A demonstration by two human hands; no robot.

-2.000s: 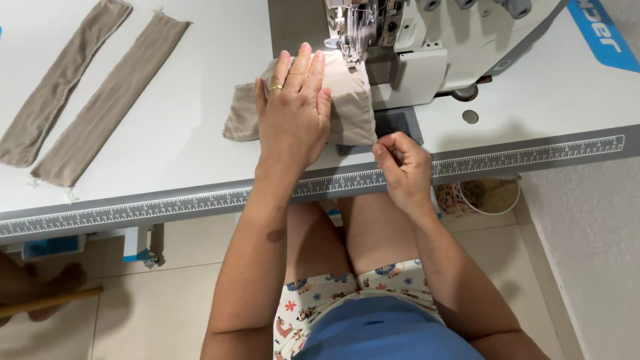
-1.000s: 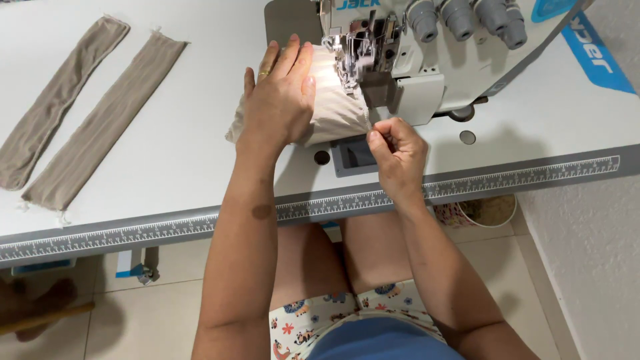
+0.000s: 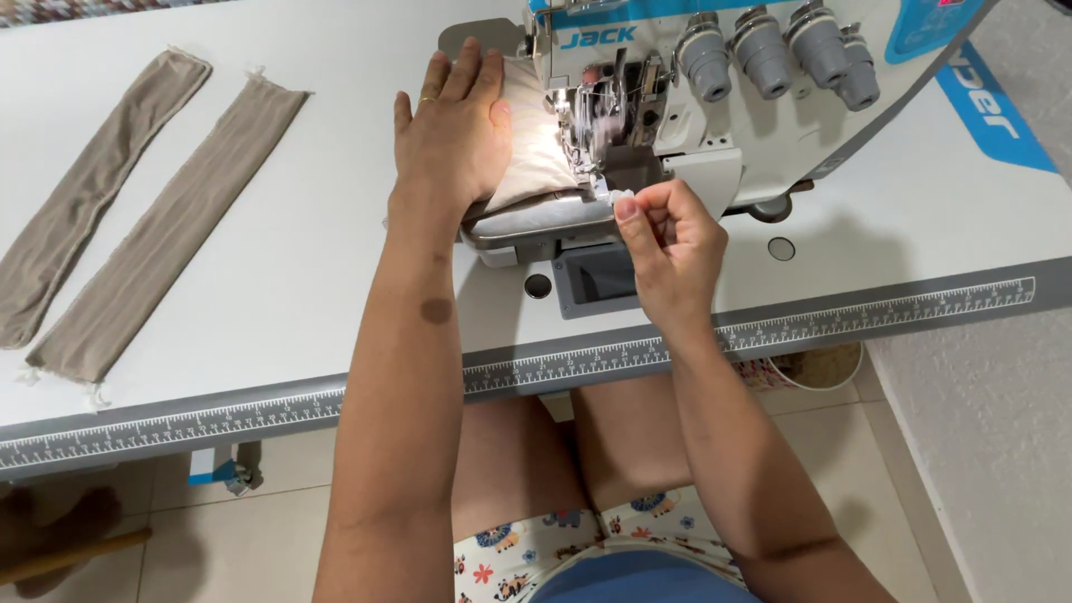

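A Jack overlock sewing machine [image 3: 611, 109] stands at the table's top centre. Beige fabric [image 3: 532, 142] lies on its bed, lit by the lamp, with one edge at the presser foot. My left hand [image 3: 456, 126] rests flat on the fabric, fingers pointing away from me and partly spread; a ring is on one finger. My right hand [image 3: 674, 243] pinches a short white thread chain [image 3: 618, 196] between thumb and index finger, just in front of the presser foot. Two narrow taupe fabric strips [image 3: 167, 230] [image 3: 100, 184] lie side by side on the left, with loose threads at their ends.
A printed ruler strip [image 3: 578, 363] runs along the table's front edge. Grey tension knobs [image 3: 762, 54] stick out from the machine. Below the table at right stands a bucket [image 3: 816, 366], close to the wall [image 3: 988, 435]. A patterned textile touches the top left corner.
The fabric has moved away from me along the bed, and my left hand has gone with it. The machine bed's front now shows. My right hand has stayed near the presser foot.
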